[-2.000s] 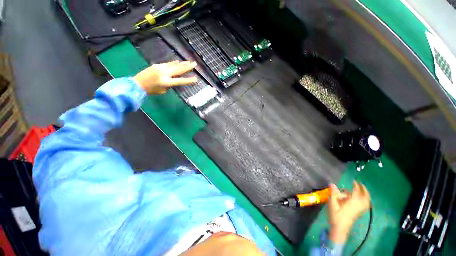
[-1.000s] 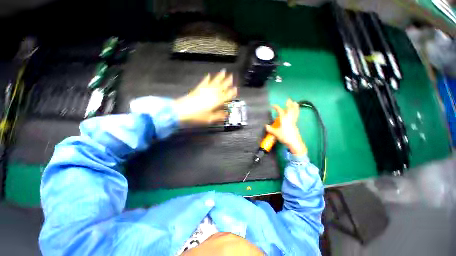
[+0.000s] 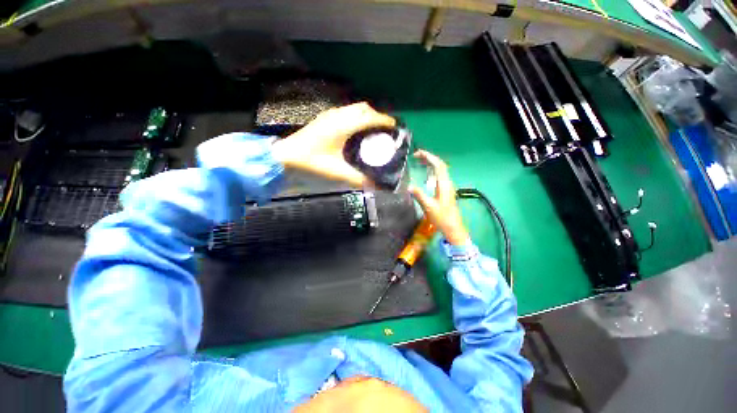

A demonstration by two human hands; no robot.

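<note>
My left hand (image 3: pixel 327 145) is closed on a black cooling fan (image 3: pixel 378 151) with a round white hub, held above the mat. It cannot be told if more fans are behind it. My right hand (image 3: pixel 438 202) is just right of the fan, thumb and forefinger apart, with the orange electric screwdriver (image 3: pixel 414 244) held in the palm. Its bit points down-left over the mat. A black slotted fan tray (image 3: pixel 279 224) lies below my left hand, a small green circuit board (image 3: pixel 355 211) at its right end.
More slotted trays (image 3: pixel 69 206) with green boards lie at left. The screw tray (image 3: pixel 291 109) is behind my left hand. Long black modules (image 3: pixel 586 210) lie on the green bench (image 3: pixel 517 218) at right, some with leads. The black cord (image 3: pixel 497 214) curves right of my right hand. Plastic bags (image 3: pixel 687 302) are far right.
My left hand has moved from the trays at left to the fan and lifted it. A slotted tray now lies in front of me. The view has turned right; the screwdriver stays in my right hand.
</note>
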